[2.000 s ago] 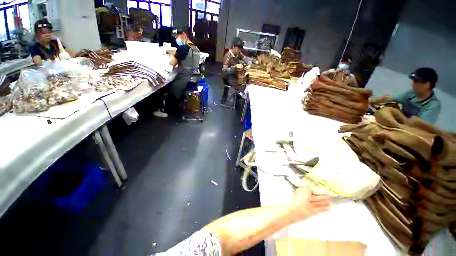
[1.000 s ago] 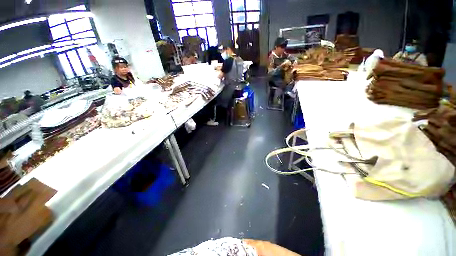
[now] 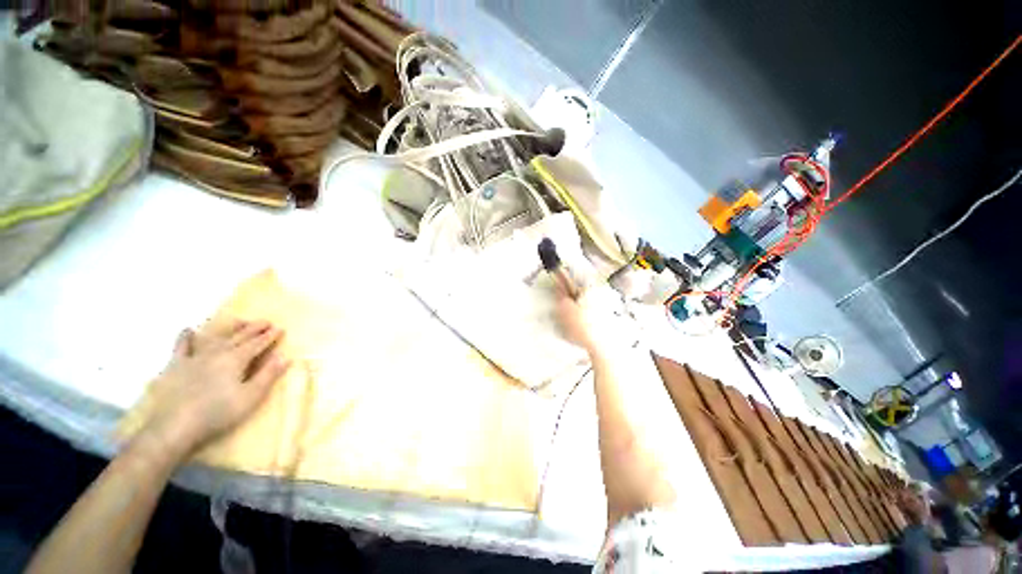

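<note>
My left hand lies on the left part of a tan board, fingers slightly apart, holding nothing. My right hand is closed around the wooden handle of a small tool with a black head. The tool is over a beige tote bag that lies beyond the board, its loop straps pointing away from me. A thin black cord runs across the board's right end. Another beige bag with a yellow edge lies at the far left.
Brown bags are stacked at the back left. Overlapping brown panels lie in a row at the right. Beyond are a machine with an orange part, red hoses and a white disc. The white table's front edge is near me.
The view has swung right, from the aisle to the bench. The single beige bag is now at the far left. Both hands are in view, the right one with the tool.
</note>
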